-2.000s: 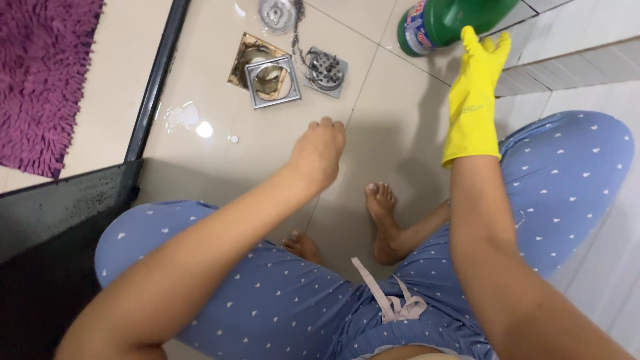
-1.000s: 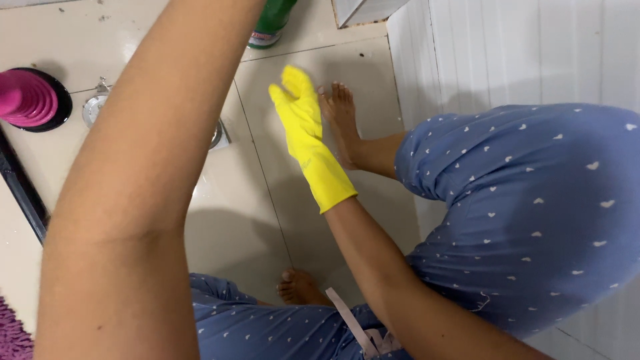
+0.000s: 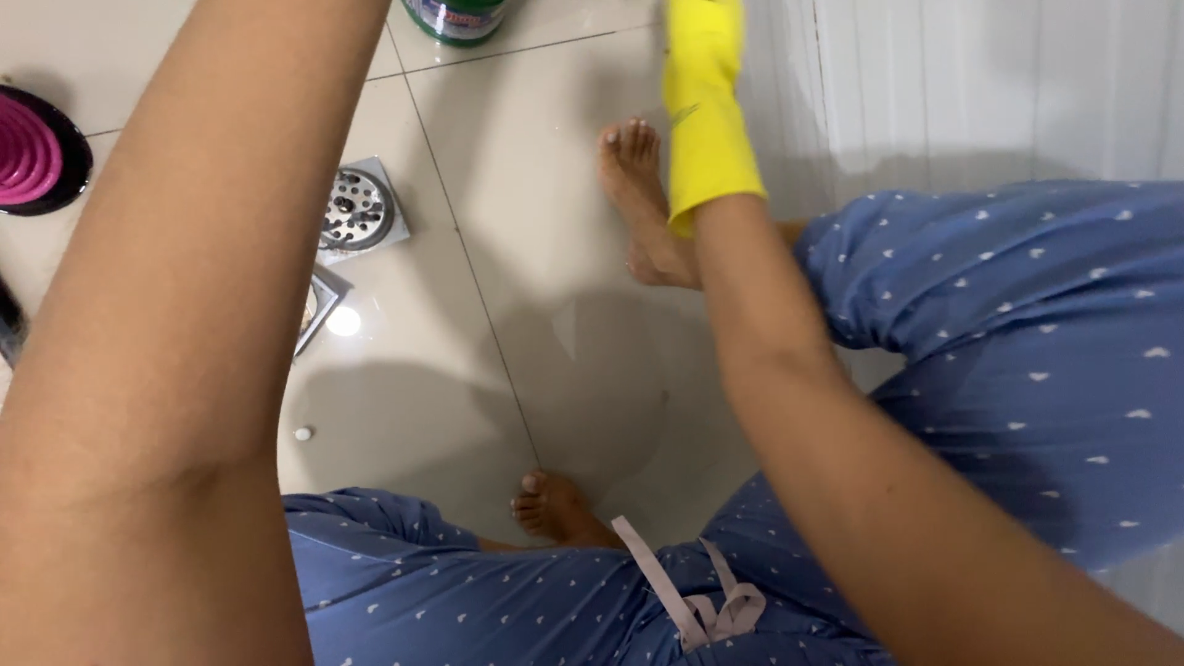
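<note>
My left hand is out of view beyond the top edge; only its bare forearm and elbow cross the left side. A yellow rubber glove (image 3: 710, 120) covers my right hand (image 3: 705, 37), which reaches up to the top edge beside the pale wall; its fingers are cut off, so whether it holds anything is hidden. A round perforated metal drain cover (image 3: 356, 208) on a square plate lies on the tiles, partly behind my left arm. Below it the corner of a square metal frame (image 3: 319, 310) shows. The base of a green bottle (image 3: 458, 20) stands at the top.
A pink ribbed rubber piece with a black rim (image 3: 32, 153) is at the far left. My bare feet stand on glossy beige floor tiles (image 3: 518, 231). A small white piece (image 3: 303, 433) lies near my left knee. White wall panelling (image 3: 934, 83) borders the right side.
My gloved right hand has moved up to the top edge. My left hand, bare and in view two seconds ago, has gone out past the top. The view has shifted.
</note>
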